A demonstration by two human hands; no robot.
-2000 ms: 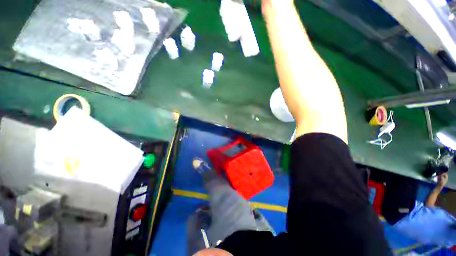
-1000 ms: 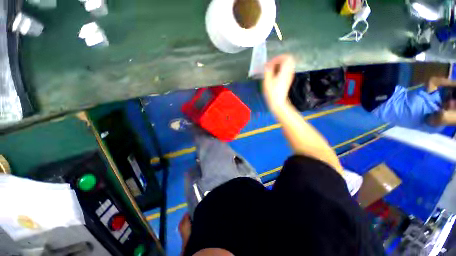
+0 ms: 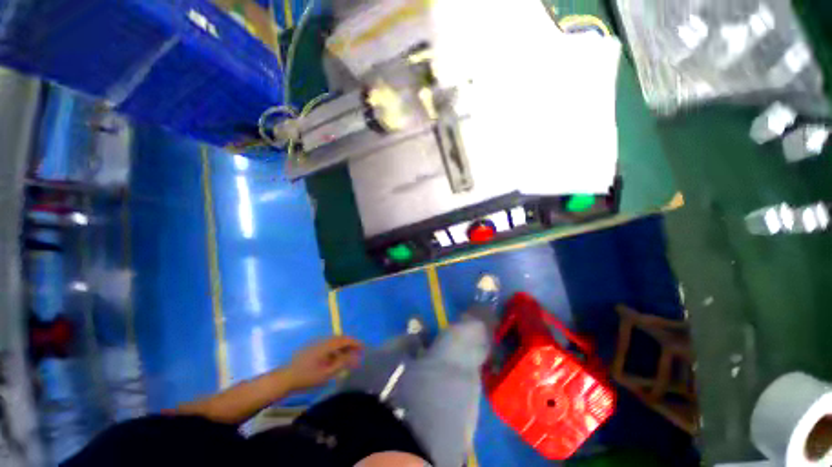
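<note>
My left hand (image 3: 330, 359) is low in the picture, left of my legs and below the welding machine (image 3: 401, 182). Its fingers look curled, but it is blurred and I cannot tell whether it holds anything. It touches no part of the machine. My right hand is out of the picture. White sheets (image 3: 556, 109) lie over the right part of the machine's base. The metal fixture (image 3: 392, 105) and the slotted clamp bar (image 3: 452, 150) show left of the sheets.
The red stool (image 3: 552, 392) stands right of my legs. The green bench (image 3: 730, 301) carries the film roll (image 3: 775, 410), small white parts (image 3: 807, 141) and a clear bag (image 3: 675, 73). Green and red buttons (image 3: 481, 232) line the machine's front. Blue crates (image 3: 173, 73) stand upper left.
The view has swung left from the bench to the machine. My right arm, which was over the bench near the film roll, has left the picture. My left hand has come into view.
</note>
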